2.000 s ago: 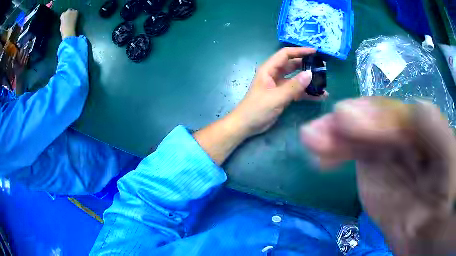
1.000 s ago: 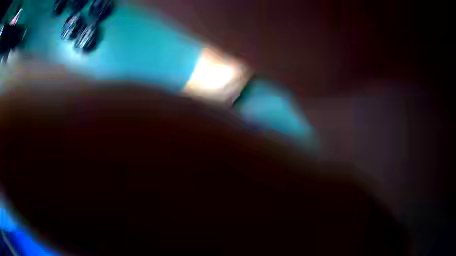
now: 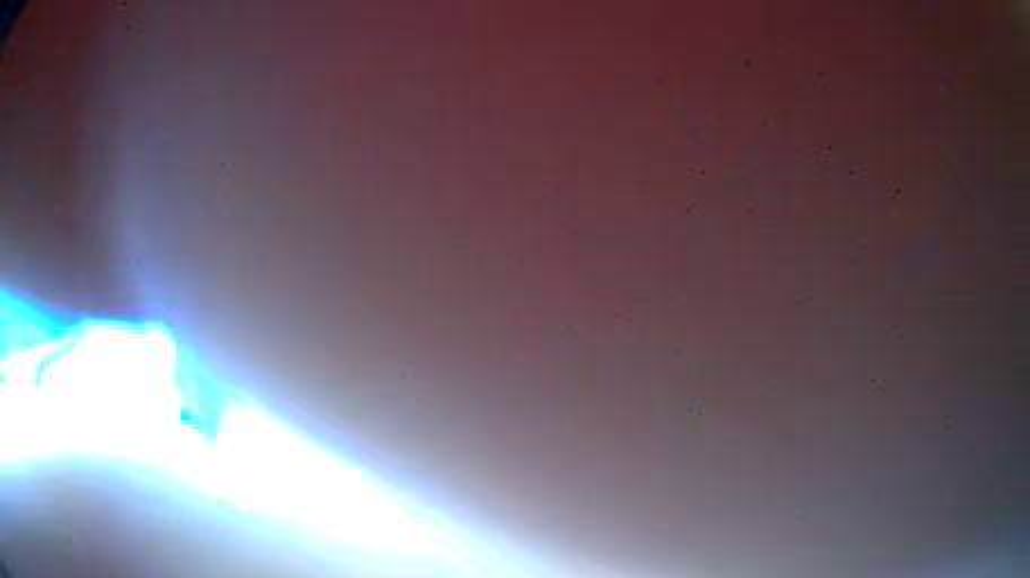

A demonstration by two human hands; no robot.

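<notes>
A blurred, reddish-brown to grey mass covers nearly the whole view, very close to the lens. It looks like my right hand (image 3: 587,248), but no fingers or outline can be made out, and I cannot tell whether it holds anything. My left hand is not visible. The black round unit, the blue bin and the table cannot be seen.
A bright, overexposed white and light-blue patch (image 3: 113,378) shows at the lower left and runs as a band towards the bottom middle. What it is cannot be told.
My right hand rose towards the camera, and the dark blur has spread over nearly everything. The black units, table, bin, clear bag and my left hand have gone from sight.
</notes>
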